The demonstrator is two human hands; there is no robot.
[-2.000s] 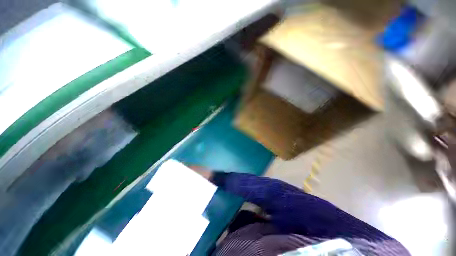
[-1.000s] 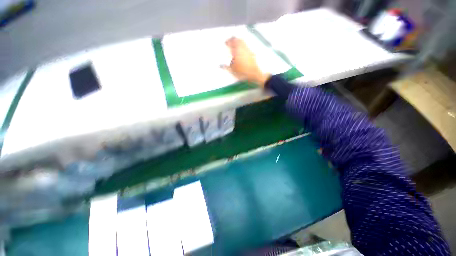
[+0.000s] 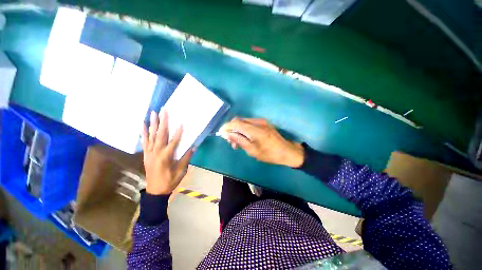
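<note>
A white-topped retail box [image 3: 194, 109] with a pale blue side lies tilted on the blue-green bench. My left hand [image 3: 163, 158] rests on the box's near left part, fingers spread over its top and edge. My right hand [image 3: 259, 141] is beside the box's right side, fingers closed around a small, thin white item [image 3: 226, 130] whose tip points at the box. What the item is cannot be told. More white retail boxes [image 3: 111, 100] stand close together to the left.
A blue tote [image 3: 58, 163] with dark-and-white trays and a brown carton [image 3: 100, 182] with white inserts stand near left. Another brown carton [image 3: 417, 176] is at the right. A dark green strip [image 3: 296, 45] holds boxes at the back. Marking tape crosses the floor.
The view has swung down from the white shelf to the bench. My right hand has left the shelf and is now beside a box. My left hand has come into view on that box.
</note>
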